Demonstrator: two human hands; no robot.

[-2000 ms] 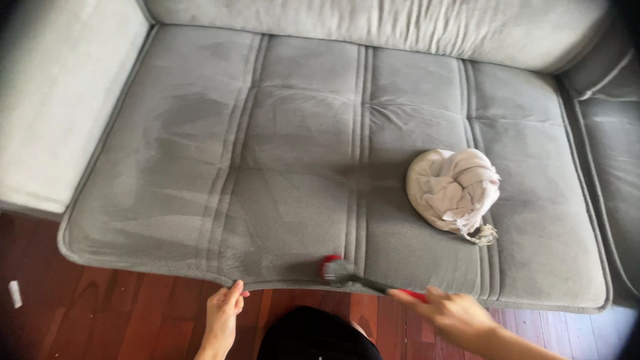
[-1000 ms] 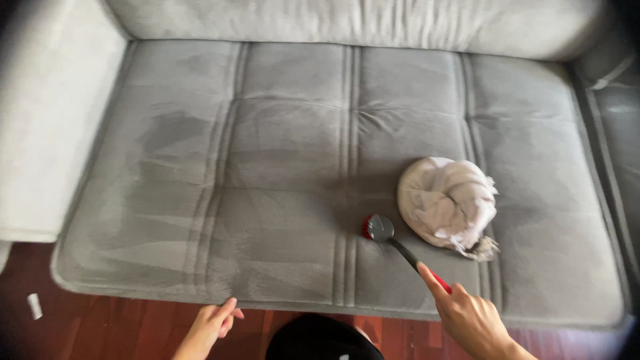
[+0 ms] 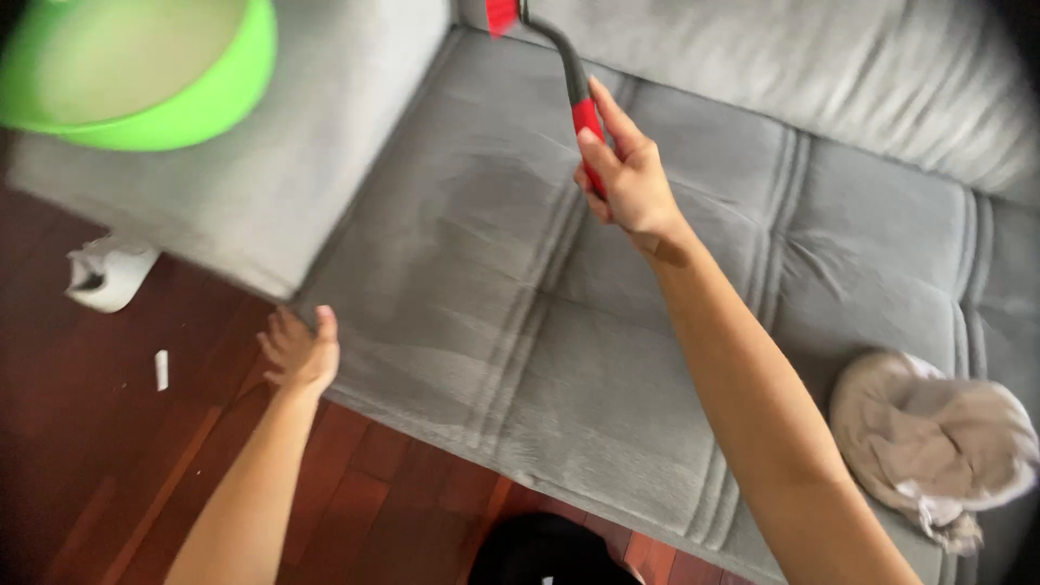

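My right hand (image 3: 630, 175) grips the red and black handle of a scrub brush (image 3: 573, 65), raised over the far left part of the grey sofa seat (image 3: 617, 349). The brush's red bristles are at the top edge of the view, partly cut off. Near the seat's front left corner, by the armrest, my left hand (image 3: 302, 351) has its fingers spread and holds nothing. A bundled beige cloth (image 3: 934, 439) lies on the seat at the right. Darker patches mark the seat fabric on the left.
On the light grey armrest (image 3: 244, 162) stands a bright green basin (image 3: 195, 118) with cloudy, pale contents, blurred. A white object (image 3: 122, 276), perhaps a shoe, and a small white scrap (image 3: 162, 370) are on the reddish wooden floor (image 3: 366, 479). The backrest (image 3: 812, 73) runs along the far side.
My right hand has lifted the brush from the seat beside the cloth and carried it left and away from me. My left hand has moved left along the front edge. The view has swung left.
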